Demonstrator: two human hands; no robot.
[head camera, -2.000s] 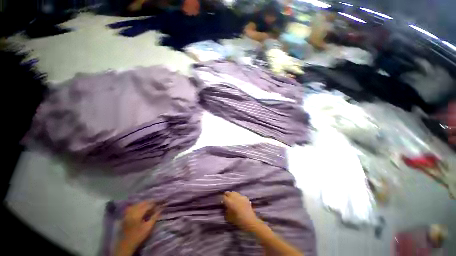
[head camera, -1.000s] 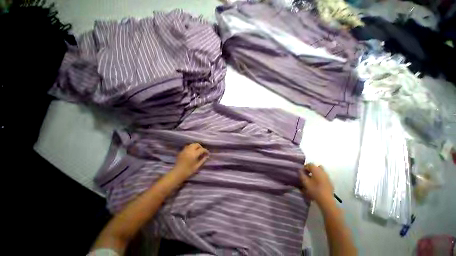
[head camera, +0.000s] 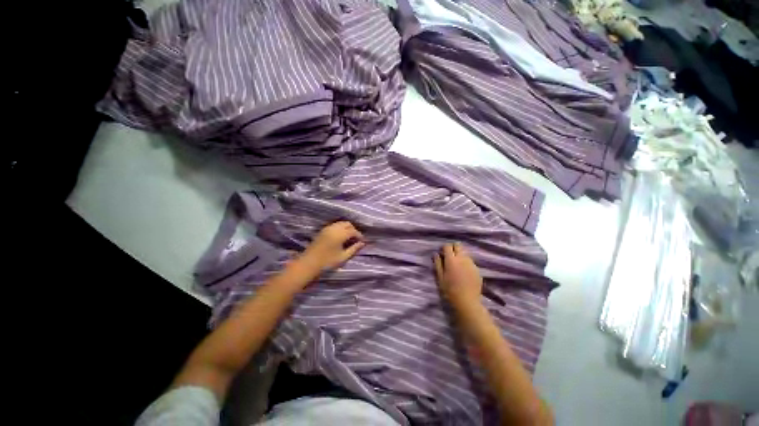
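A mauve shirt with thin white stripes (head camera: 399, 316) lies spread before me, its collar (head camera: 229, 258) to the left and a cuff (head camera: 533, 208) at the upper right. My left hand (head camera: 334, 244) is on the front of the shirt with fingertips pinching the cloth. My right hand (head camera: 458, 273) rests on the shirt to the right, fingers bent down on the cloth along the same line. A small dark slim thing shows beside my right hand; I cannot tell if it is held. Buttons are too small to make out.
A bunched shirt pile (head camera: 275, 75) lies beyond on the left, a flatter shirt pile (head camera: 516, 108) at the upper right. Shiny clear strips (head camera: 649, 270) lie right, with tangled white pieces (head camera: 687, 141) beyond and a small blue item (head camera: 675, 383) below. The white table's edge (head camera: 137, 245) runs at left.
My right hand has moved left from the shirt's right edge to its middle. My left hand stays near the same part of the front. The view has shifted, so the shirt sits slightly further right.
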